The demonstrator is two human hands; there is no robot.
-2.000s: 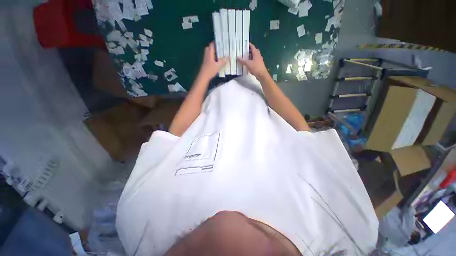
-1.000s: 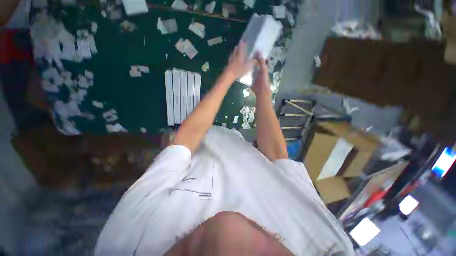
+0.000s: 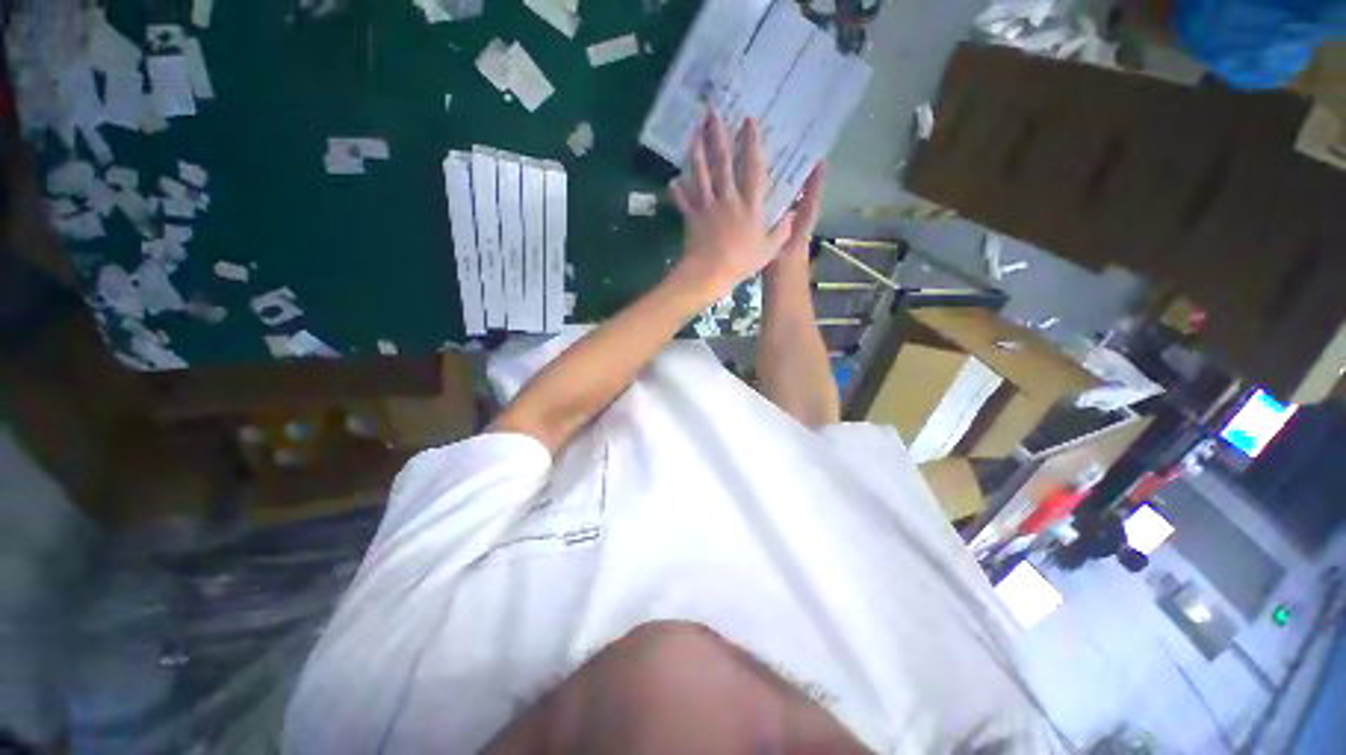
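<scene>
A row of several slim white product boxes [image 3: 509,244] lies on the green worktable [image 3: 354,251], left of my arms. A wider group of white boxes [image 3: 782,74] lies at the table's right edge, with lines between the boxes. My left hand [image 3: 726,218] lies on the near end of this group, palm down and fingers spread. My right hand [image 3: 799,229] is at the group's near right edge, partly behind my left hand; its grip cannot be told.
White scraps [image 3: 126,221] are scattered over the table. An open brown carton [image 3: 945,398] stands at right below a metal rack [image 3: 859,280]. A long brown carton [image 3: 1122,207] lies at far right, with blue plastic [image 3: 1255,37] above it.
Two seconds ago both hands held the row of boxes; it now lies released. The hands moved right with a white block, which now shows flat in the wider group. My left fingers have spread.
</scene>
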